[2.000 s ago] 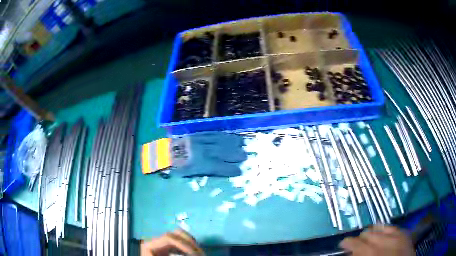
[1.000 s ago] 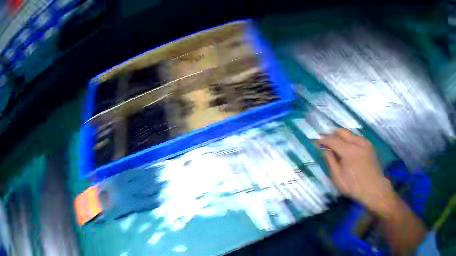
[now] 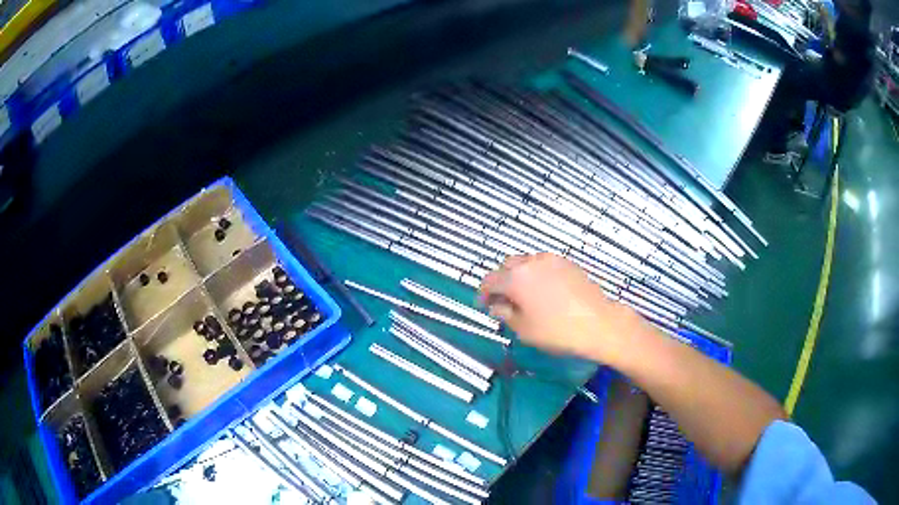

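My right hand [image 3: 552,304] reaches in from the lower right, over the near edge of the fanned-out stack of long metal poles [image 3: 552,197]. Its fingers are curled down just above the short loose tubes [image 3: 439,350]. The fingertips are partly hidden, so I cannot tell whether they grip anything. My left hand is out of the picture.
The blue parts tray [image 3: 227,395] with black fittings is at the left. White pieces [image 3: 212,478] and more tubes [image 3: 365,444] lie below it. A blue crate [image 3: 705,483] is at the lower right. Another person's arm [image 3: 638,20] shows at the top.
The view has swung right, towards the fanned poles. My right hand has moved from the bench's near edge to the pole stack. My left hand has left the picture.
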